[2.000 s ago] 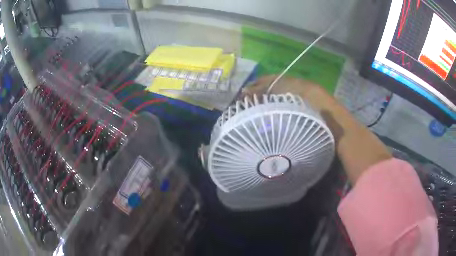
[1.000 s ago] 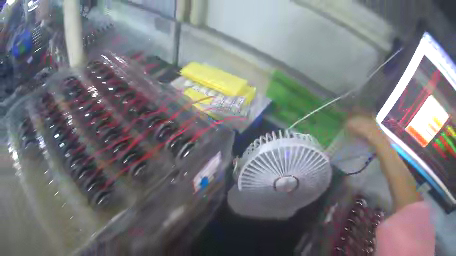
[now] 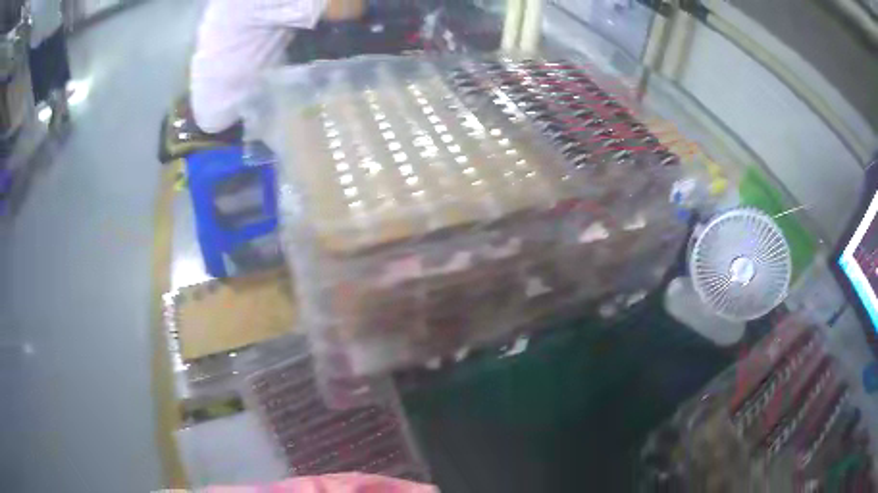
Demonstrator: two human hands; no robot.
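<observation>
No hand of mine is in view; only a pink sleeve point(image 3: 337, 483) shows, cut off at the bottom edge. The white desk fan point(image 3: 739, 265) stands at the right on the bench. A tall stack of clear blister trays point(image 3: 433, 279) stands in the middle. Its top tray has empty rows over tan board at the left and dark speaker units point(image 3: 578, 111) with red wires at the right. The picture is blurred.
Another tray of speakers point(image 3: 794, 395) lies at lower right, near the monitor point(image 3: 866, 255). More trays point(image 3: 332, 414) and a tan board point(image 3: 236, 316) are at lower left. A person in white point(image 3: 245, 63) sits on a blue stool point(image 3: 236, 207) beside the grey aisle point(image 3: 87, 279).
The view has swung left, so the fan now shows smaller at the right and the aisle and person have appeared. The bare hand and forearm seen behind or beside the fan are out of view.
</observation>
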